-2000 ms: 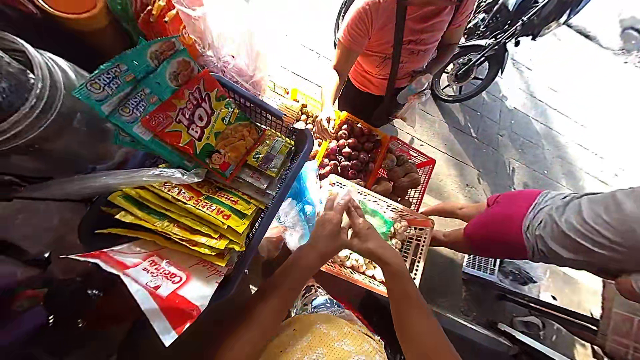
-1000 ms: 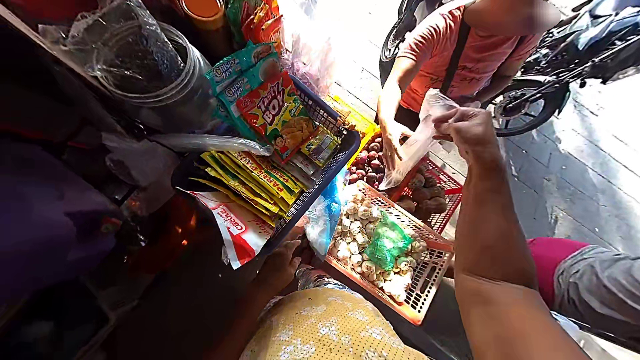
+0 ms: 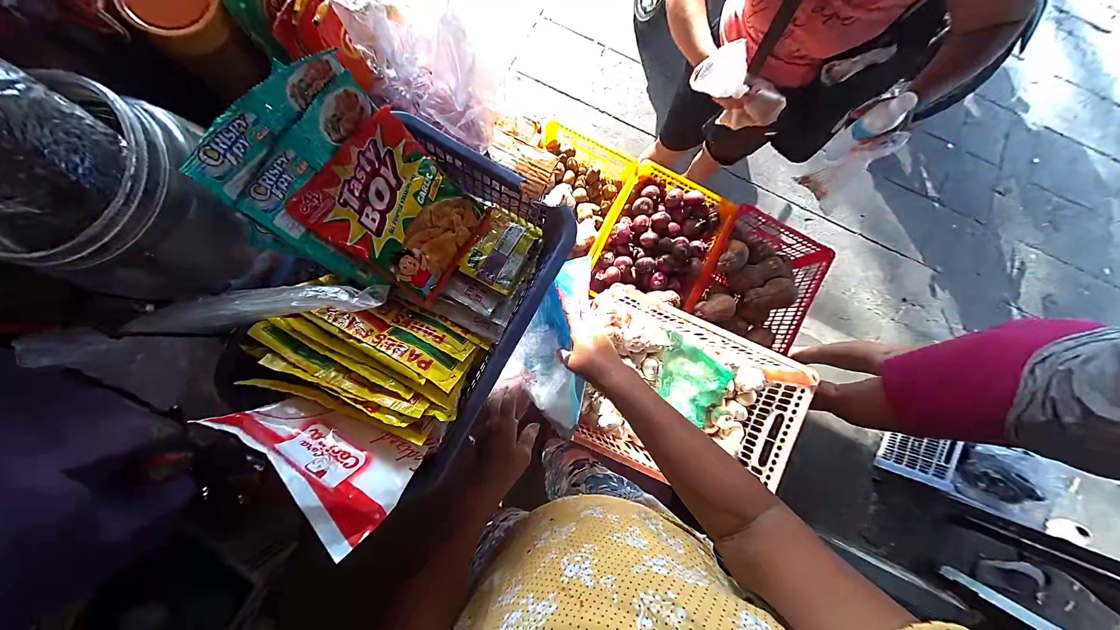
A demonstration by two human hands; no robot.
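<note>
My right hand [image 3: 591,352] is at the edge of a bundle of blue and clear plastic bags [image 3: 553,350], its fingers on the plastic; whether they grip it is hard to tell. Lower left of it, my left hand [image 3: 506,430] lies in shadow beside the dark blue basket [image 3: 494,372], with no object visible in it. The bags hang between that basket and a pale orange crate [image 3: 781,420] of garlic bulbs [image 3: 634,328]. A green net or plastic bag [image 3: 693,378] rests on the garlic.
Snack packs [image 3: 385,206] and yellow seasoning packets [image 3: 376,359] fill the blue basket. Beyond the garlic are crates of red onions [image 3: 656,236] and brown root vegetables [image 3: 752,280]. A person in a pink shirt [image 3: 809,35] holds plastic bags; another person's leg [image 3: 954,381] is at right.
My right hand has come down from the raised plastic bag near the person in pink to the blue and clear bags. That person now holds a whitish bag.
</note>
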